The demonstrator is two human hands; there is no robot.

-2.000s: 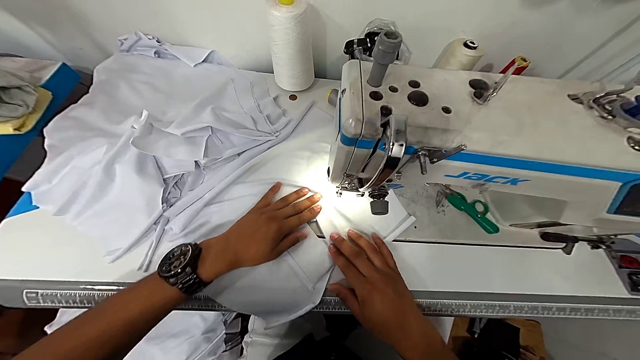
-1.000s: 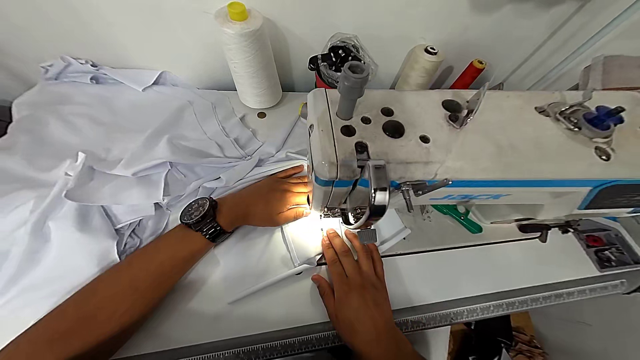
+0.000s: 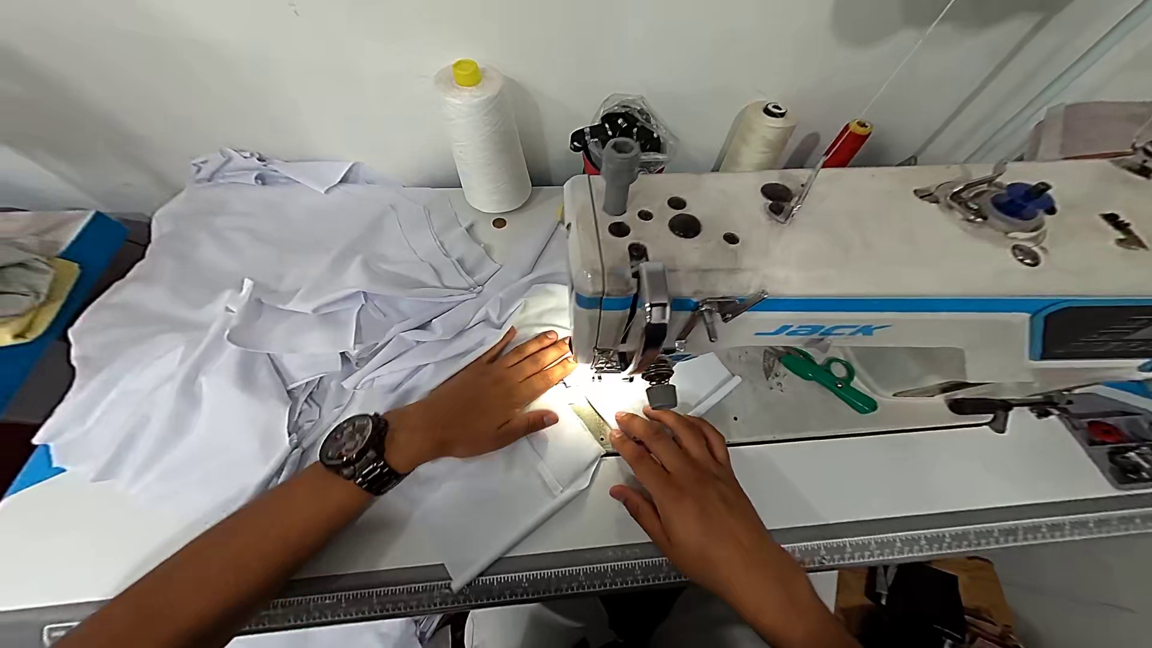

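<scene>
A white fabric garment is spread across the left of the table, and part of it runs under the needle area of a Jack sewing machine, lit by its lamp. My left hand, a dark metal watch on its wrist, lies flat on the cloth just left of the presser foot, fingers spread. Its fingertips are beside the machine head. My right hand rests with its fingertips on the fabric in front and to the right of the foot. Glare hides the exact stitching spot.
Green thread snips lie under the machine arm. Behind stand a white thread cone, a cream cone and a red spool. A measuring tape runs along the front edge. A parts tray is at the right.
The fabric lies differently about the needle: a folded corner now hangs toward the front edge. My left hand, tucked close to the machine head a second ago, is now nearer the front with its fingers spread.
</scene>
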